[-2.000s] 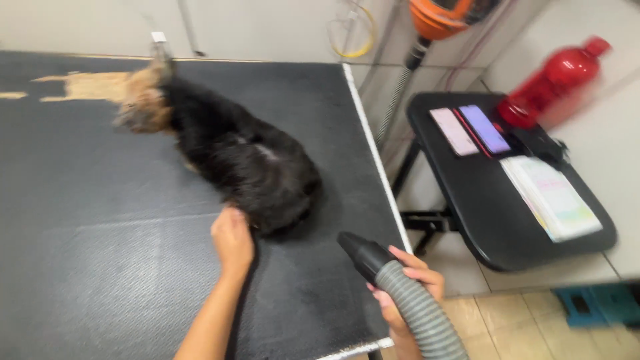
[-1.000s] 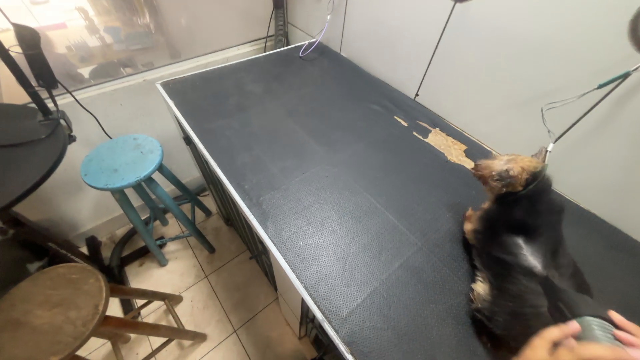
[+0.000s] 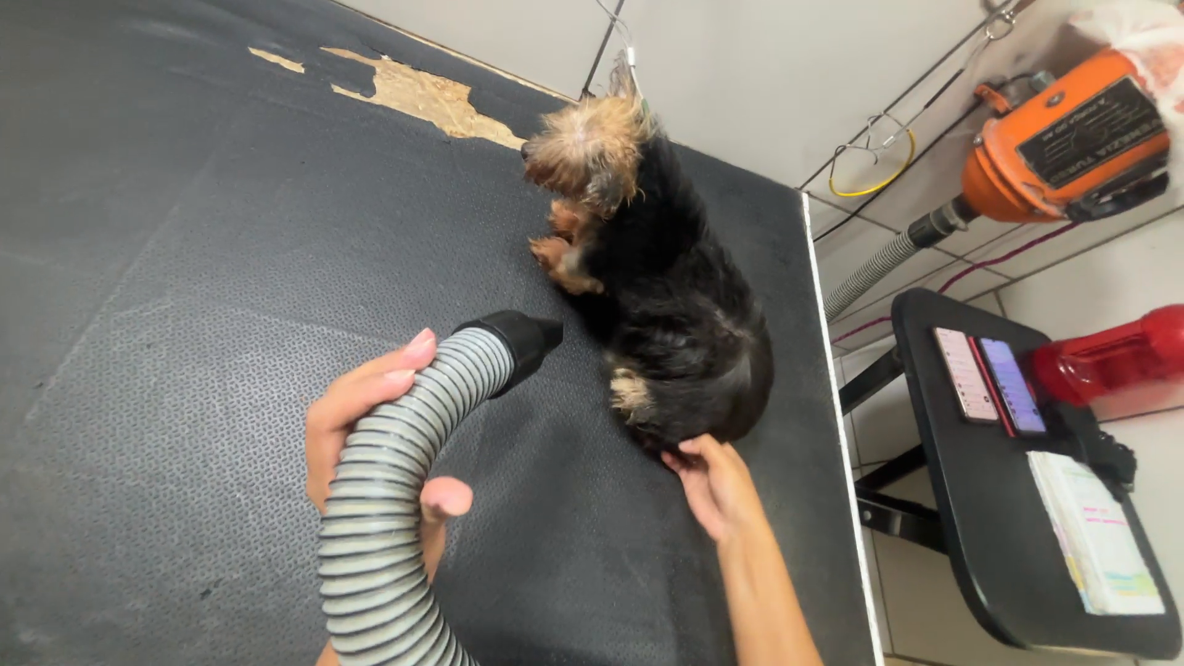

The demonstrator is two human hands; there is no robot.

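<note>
A small black-and-tan dog [image 3: 694, 305] with damp-looking fur is on the black textured tabletop [image 3: 240, 296], its head toward the back edge and a thin grooming loop at its neck. My left hand [image 3: 370, 407] is wrapped around a grey ribbed dryer hose [image 3: 379, 518]. The hose's black nozzle [image 3: 523, 347] points toward the dog's side, with a gap between them. My right hand [image 3: 717, 486] is at the dog's rear end, thumb and fingers pinched at the fur; exactly what lies between the fingertips is partly hidden.
Torn covering [image 3: 425, 97] bares the board near the back edge. An orange dryer [image 3: 1073, 139] is at upper right. A small black side table [image 3: 980, 555] holds two phones [image 3: 967, 375], a red bottle [image 3: 1119, 356] and papers [image 3: 1096, 536]. A wire with a yellow loop [image 3: 874, 190] hangs by the wall.
Two seconds ago my right hand held the hose and my left hand was at the dog's rear; now these are swapped. The nozzle has moved to the dog's other side. The view has swung.
</note>
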